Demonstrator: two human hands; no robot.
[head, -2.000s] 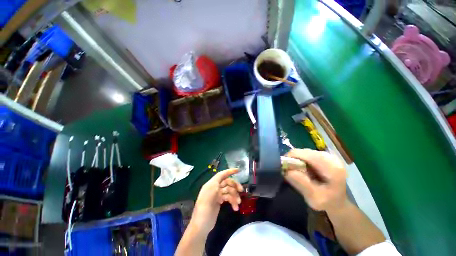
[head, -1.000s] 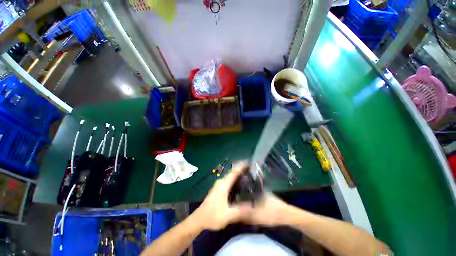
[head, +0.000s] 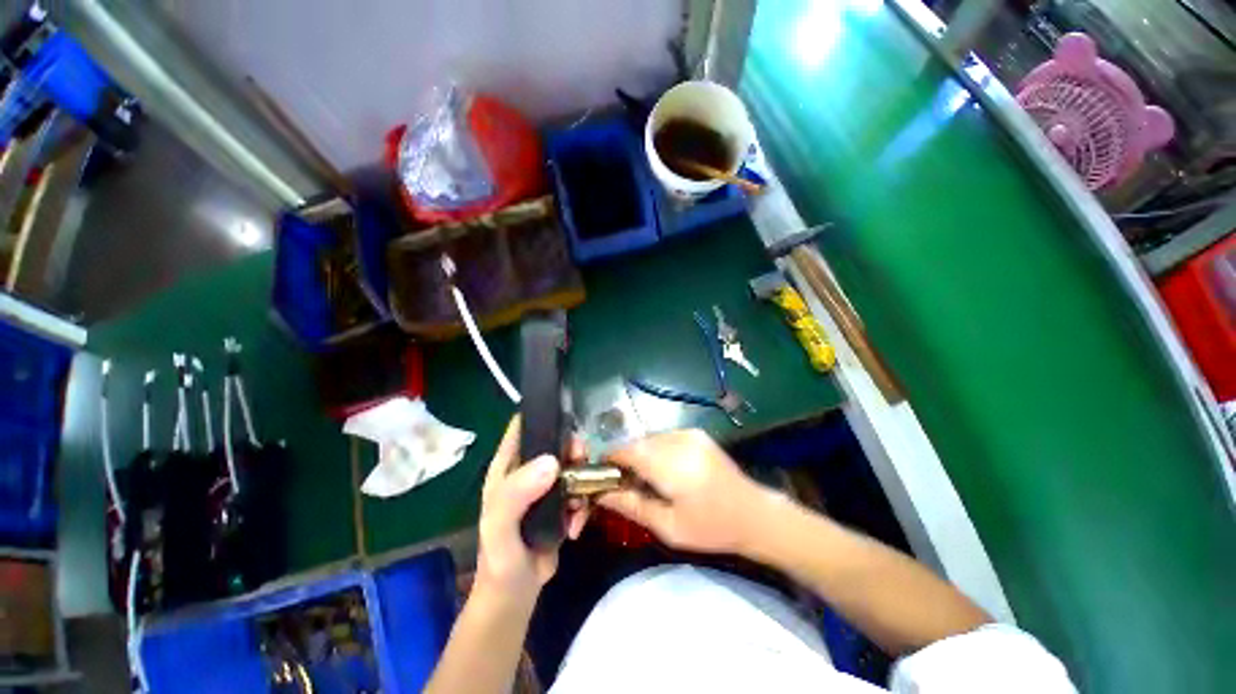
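A long black lock panel housing [head: 542, 407] stands on edge over the bench's front, its white connector cable [head: 481, 339] trailing up to the left. My left hand [head: 515, 508] grips its lower part. My right hand [head: 691, 491] holds a brassy lock cylinder [head: 592, 480] level against the housing's right side. I cannot tell how far the cylinder is inside. A flat silvery block [head: 610, 418] lies just behind my right hand. Blue-handled pliers [head: 689, 395] and small silver pliers [head: 735, 342] lie to the right.
Black housings [head: 190, 522] lie at left, behind a blue crate [head: 319, 637] of brassy parts. A white cloth [head: 404, 445], divided tray [head: 485, 266], blue bin [head: 599, 190] and grease bucket [head: 698, 143] stand further back. A yellow-handled tool [head: 802, 325] lies near the right ledge; a green conveyor [head: 949, 298] is beyond.
The housing was blurred between both hands; it is now upright in my left hand, and my right hand has moved to its right side with the brassy cylinder. The view has shifted.
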